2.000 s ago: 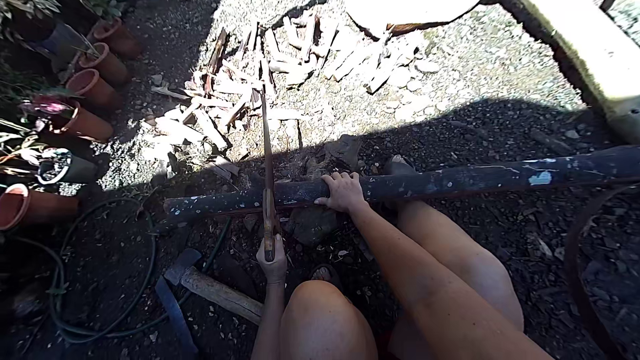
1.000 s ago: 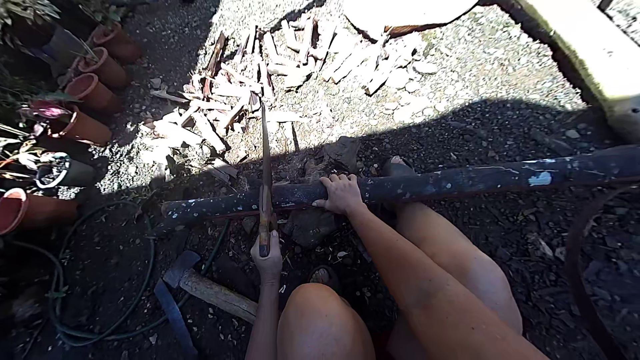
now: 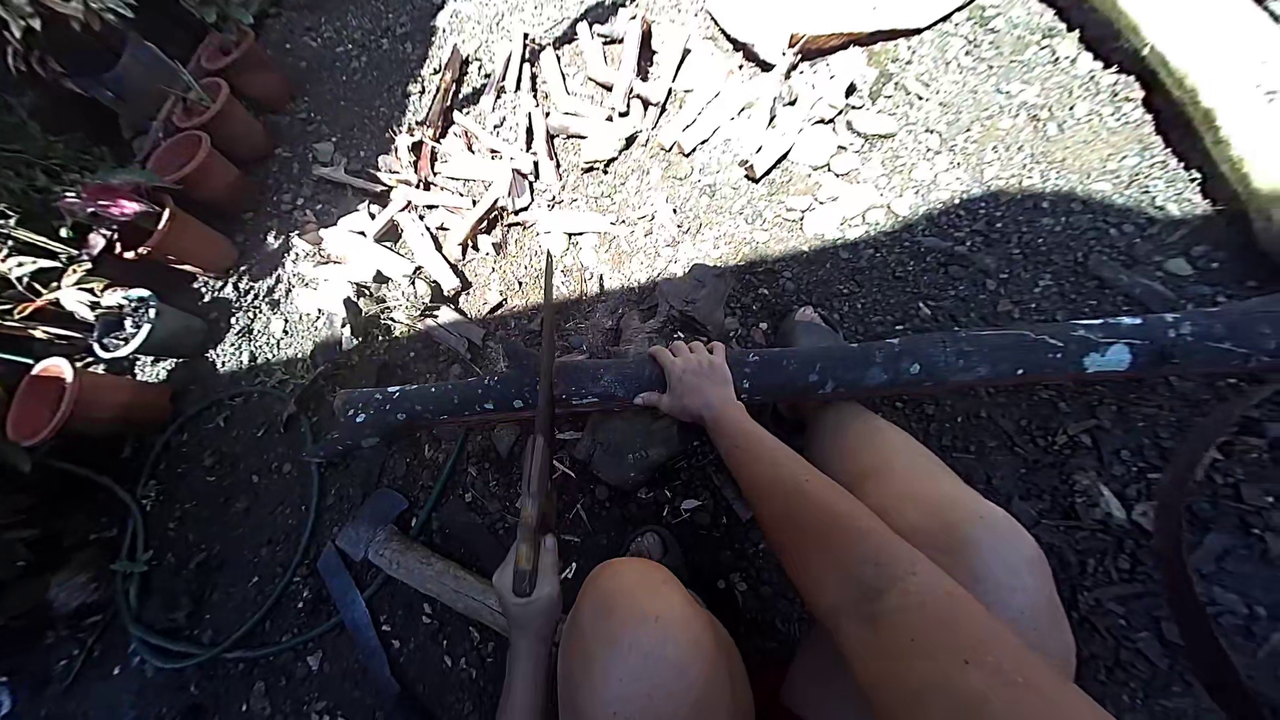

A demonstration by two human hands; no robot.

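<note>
A long, dark wooden pole (image 3: pixel 900 368) with pale patches lies crosswise before my knees. My right hand (image 3: pixel 695 382) rests on top of it, fingers spread over the bark. My left hand (image 3: pixel 530 585) is closed around the wooden handle of a handsaw (image 3: pixel 546 400), seen nearly edge-on. Its narrow blade crosses the pole to the left of my right hand and points away from me. A dark stone (image 3: pixel 630 447) sits below the pole, between the two hands. Whether the teeth are in a cut cannot be seen.
An axe (image 3: pixel 430 572) and a dark flat blade (image 3: pixel 357 620) lie at lower left, near a coiled green hose (image 3: pixel 308 500). Split wood pieces (image 3: pixel 430 250) are scattered ahead on gravel. Terracotta pots (image 3: pixel 200 170) line the left; a concrete edge (image 3: pixel 1190 100) stands upper right.
My left hand and the saw have shifted back and forth a little along the blade's line, now nearer me than two seconds ago. My right hand has stayed on the pole.
</note>
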